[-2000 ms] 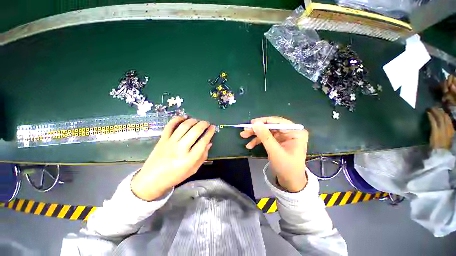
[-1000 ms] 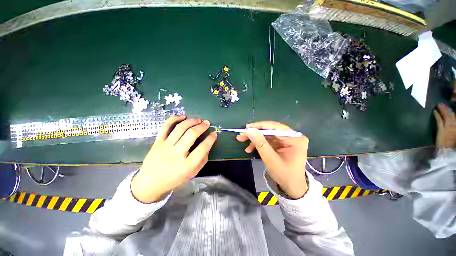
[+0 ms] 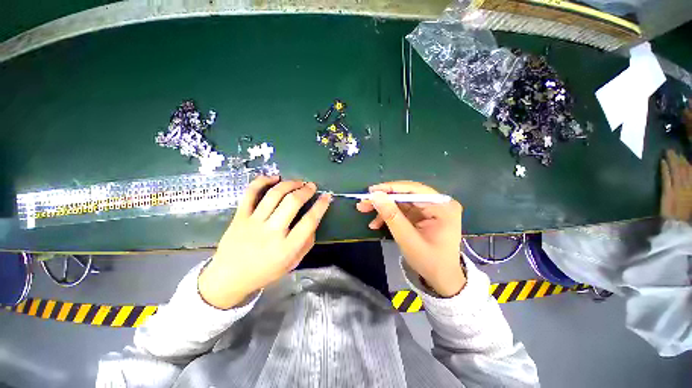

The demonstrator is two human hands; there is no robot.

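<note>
My right hand point(image 3: 419, 227) holds a slim white pen-style tool point(image 3: 413, 198), its thin dark tip pointing left at the fingertips of my left hand point(image 3: 267, 235). My left hand lies palm down at the bench's front edge, over the right end of a clear strip point(image 3: 114, 201) with rows of small yellow pieces. Something tiny is at its index fingertip by the tool tip, too small to make out. A pile of small dark and white flex circuits point(image 3: 186, 136) lies behind the strip. A smaller pile with yellow spots point(image 3: 337, 136) lies behind the gap between my hands.
Thin metal tweezers point(image 3: 407, 87) lie on the green bench. A crinkled clear bag point(image 3: 463, 67) and a large dark-and-white parts pile point(image 3: 535, 110) are upper right, with white paper point(image 3: 631, 98) beyond. A yellowish ribbed edge point(image 3: 561, 24) is top right. Another person's hand point(image 3: 675, 186) is far right.
The tool tip has moved slightly left to my left fingertips. The yellow piece seen at the tip earlier no longer shows clearly. The whole view has shifted slightly.
</note>
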